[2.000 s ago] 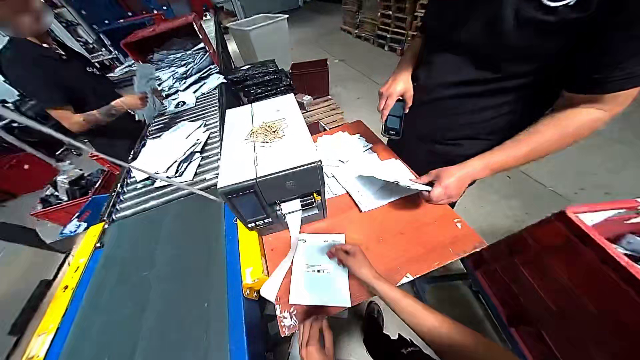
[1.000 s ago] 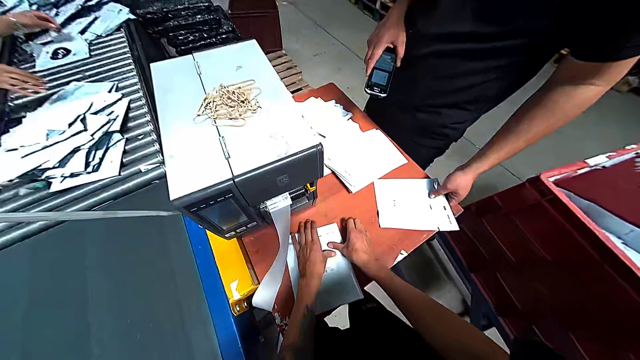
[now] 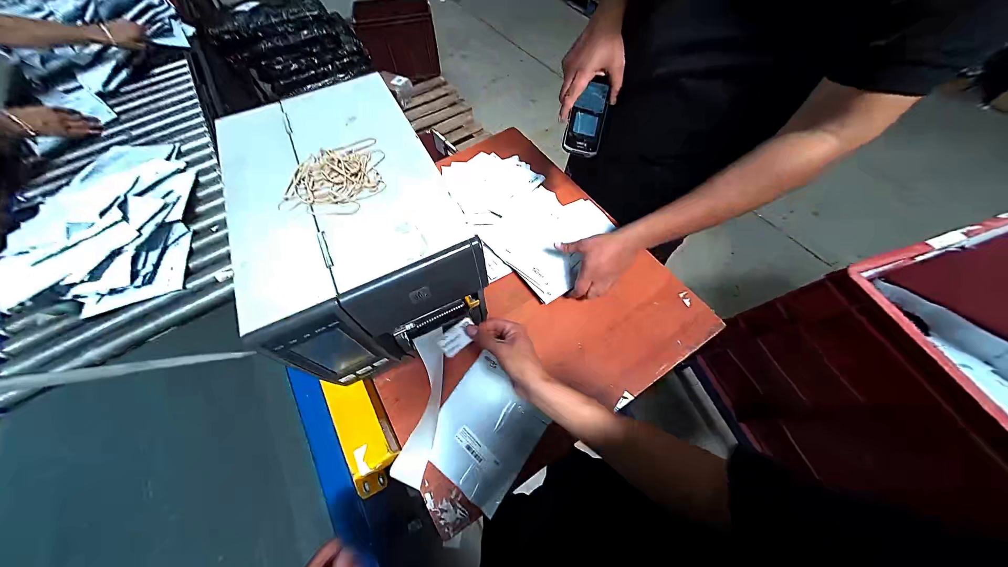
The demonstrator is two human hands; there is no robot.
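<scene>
My right hand (image 3: 508,350) pinches a small printed label (image 3: 454,337) at the front slot of a label printer (image 3: 409,291). The label's far end is close to the slot. From the same slot a strip of backing paper (image 3: 429,394) hangs down. Below my right hand a plastic mailing envelope (image 3: 488,433) with a printed label lies on the red-brown tabletop (image 3: 622,339). Only part of my left hand (image 3: 335,555) shows at the bottom edge, over the side of the conveyor; what it holds, if anything, cannot be made out. Rubber bands (image 3: 337,177) lie heaped on the printer.
Across the table a co-worker's hand (image 3: 602,264) rests on stacked envelopes (image 3: 535,228); the other holds a handheld scanner (image 3: 587,118). Another person's hands (image 3: 59,122) are over envelopes on the roller conveyor (image 3: 209,228). A dark belt (image 3: 157,465) lies left, a red bin (image 3: 858,394) right.
My right hand has moved from the envelope to the printer slot and taken a label. My left hand has left the envelope. The co-worker's envelope has moved onto the stack.
</scene>
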